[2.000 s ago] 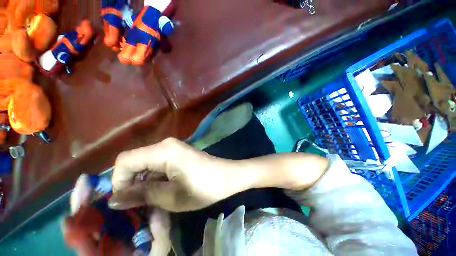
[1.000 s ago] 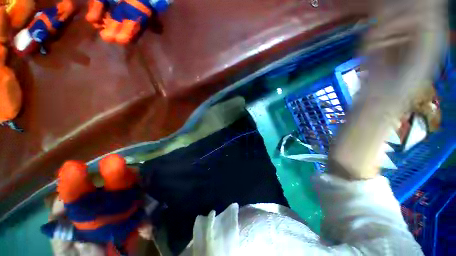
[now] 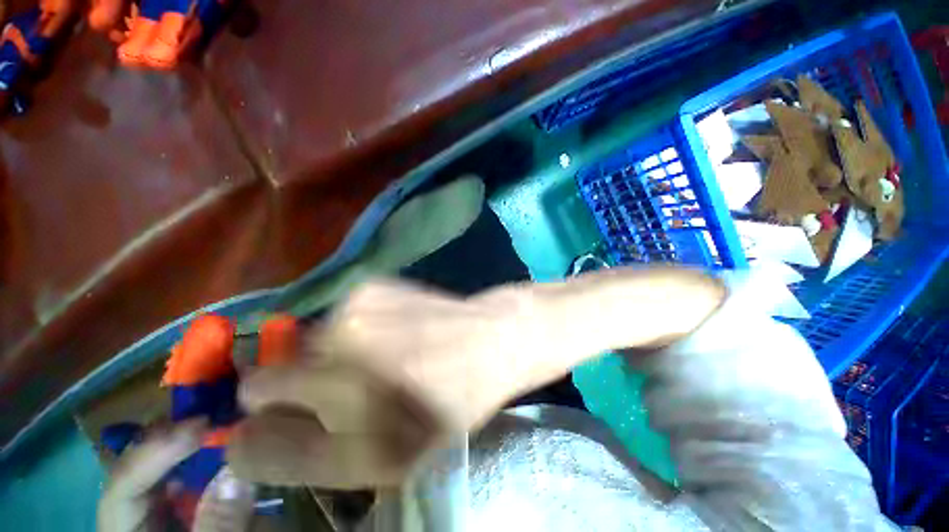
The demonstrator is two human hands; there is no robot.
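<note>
A navy blue plush doll (image 3: 203, 400) with two orange feet is held upside down, feet up, at the lower left below the table edge. My left hand (image 3: 172, 488) is around its lower part, fingers bent on it, partly cut by the bottom edge. My right hand (image 3: 364, 384) is blurred and lies over the doll's right side, fingers curled. Whether its fingertips pinch anything is hidden by blur. No needle or thread shows.
The red-brown table (image 3: 343, 83) has navy-orange dolls (image 3: 156, 36) at upper left. A blue basket (image 3: 713, 197) with brown plush pieces (image 3: 801, 166) stands at right. Black cloth (image 3: 468, 255) and an open cardboard box lie below the table edge.
My right hand has come back from the far upper right to the doll. The view has shifted, so the table dolls sit further up and left. The doll stays in my left hand.
</note>
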